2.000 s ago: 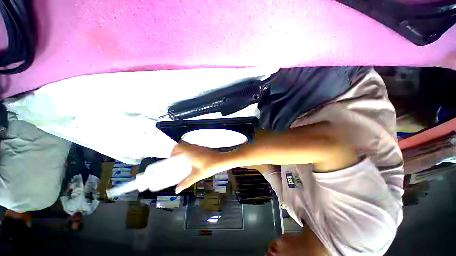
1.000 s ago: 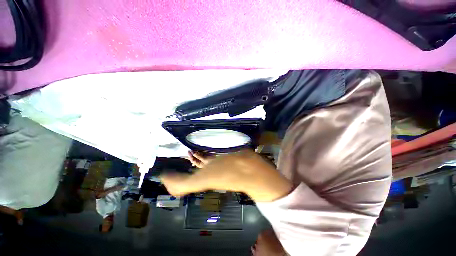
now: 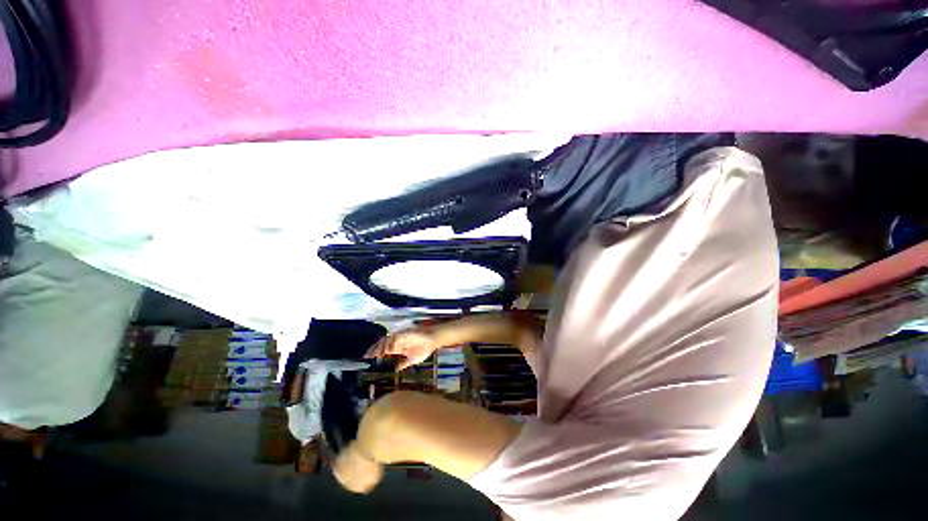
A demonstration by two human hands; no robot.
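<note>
Neither my left hand nor my right hand is in view. Nearest the camera, across the top of the inverted picture, lies a pink surface [image 3: 336,71]. Black cable loops [image 3: 41,76] lie at its left, and a thick glossy black part [image 3: 860,51] is cut off at the top right. Past the pink edge, a black frame [image 3: 351,262] with a round opening lies on a white sheet [image 3: 183,219]. A long black ribbed tool [image 3: 443,207] lies beside the frame.
A person in a beige shirt [image 3: 661,326] is at the right, in profile. One of their hands [image 3: 407,348] is past the frame; the other is blurred near a dark object [image 3: 341,412]. Another person in grey [image 3: 61,331] is at the left. Stacked cartons stand behind.
The beige-shirted person's nearer arm has moved away from the frame. The white bottle they held two seconds ago no longer shows in their hands. The frame and tool look unmoved.
</note>
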